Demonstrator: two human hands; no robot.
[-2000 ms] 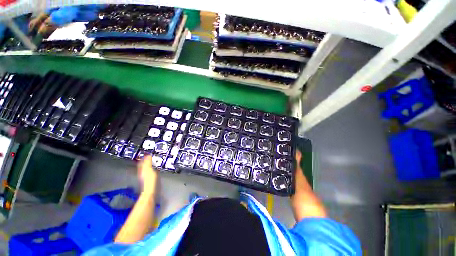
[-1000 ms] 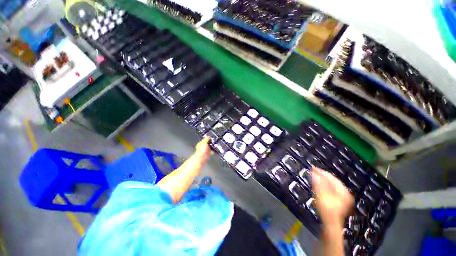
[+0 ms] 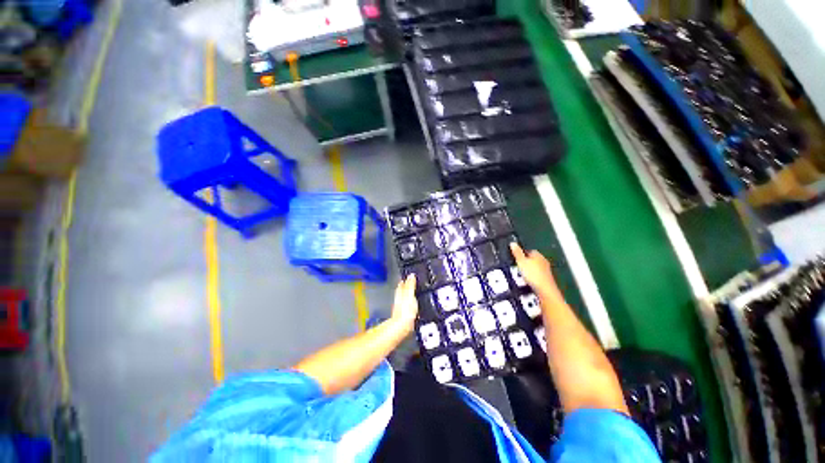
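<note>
A black gridded tray (image 3: 452, 240) is held in front of me, with rows of white housings (image 3: 493, 351) in the pockets nearest me and no white parts in the far rows. My left hand (image 3: 406, 303) grips its left edge. My right hand (image 3: 534, 270) grips its right edge, thumb on top. The fingers under the tray are hidden. Another black tray (image 3: 665, 393) lies at the lower right, partly hidden by my right arm.
A black tray stack (image 3: 493, 99) stands on the green bench (image 3: 588, 181) ahead. Two blue stools (image 3: 323, 237) stand on the floor to the left. The white press base (image 3: 308, 27) sits on a small table at the top. Racks of dark parts (image 3: 724, 99) stand at the right.
The view has turned left. The part-filled tray has moved off the bench line toward the stools, now in both hands. My right hand has left the other black tray.
</note>
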